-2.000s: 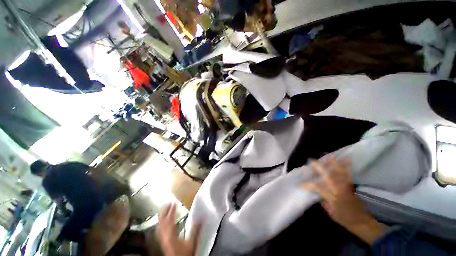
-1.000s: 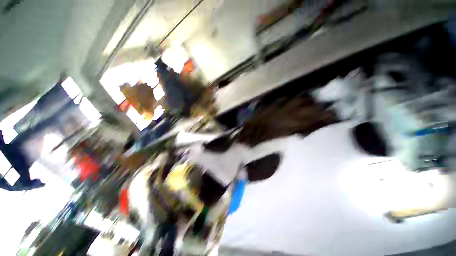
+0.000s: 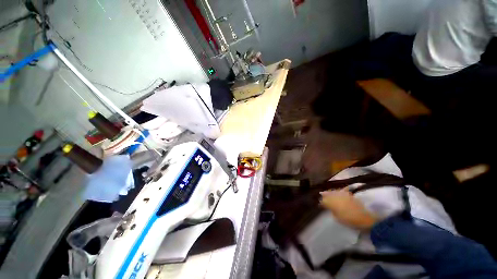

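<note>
My right hand (image 3: 349,210), in a dark blue sleeve, reaches in from the right edge, slightly blurred. It lies over a heap of light grey pieces (image 3: 321,237) and dark brown pieces (image 3: 294,213), to the right of the table and lower than its top. Its fingertips touch dark brown fabric; whether they grip it is unclear. My left hand is out of the picture. A grey piece with a dark side (image 3: 185,240) lies under the arm of the white sewing machine (image 3: 158,201), which has a blue stripe and a lit display.
Red and yellow handles (image 3: 249,166) lie near the table's right edge. Pale sheets (image 3: 182,107) and a metal device (image 3: 248,82) are further back. Brown thread cones (image 3: 83,158) and light blue cloth (image 3: 109,179) are behind the machine. A person in a light top (image 3: 449,38) is at upper right.
The view has swung right, from the worktable's left side to the machine head and the heap beside it. My right hand is back in view; my left hand, seen two seconds ago, is not.
</note>
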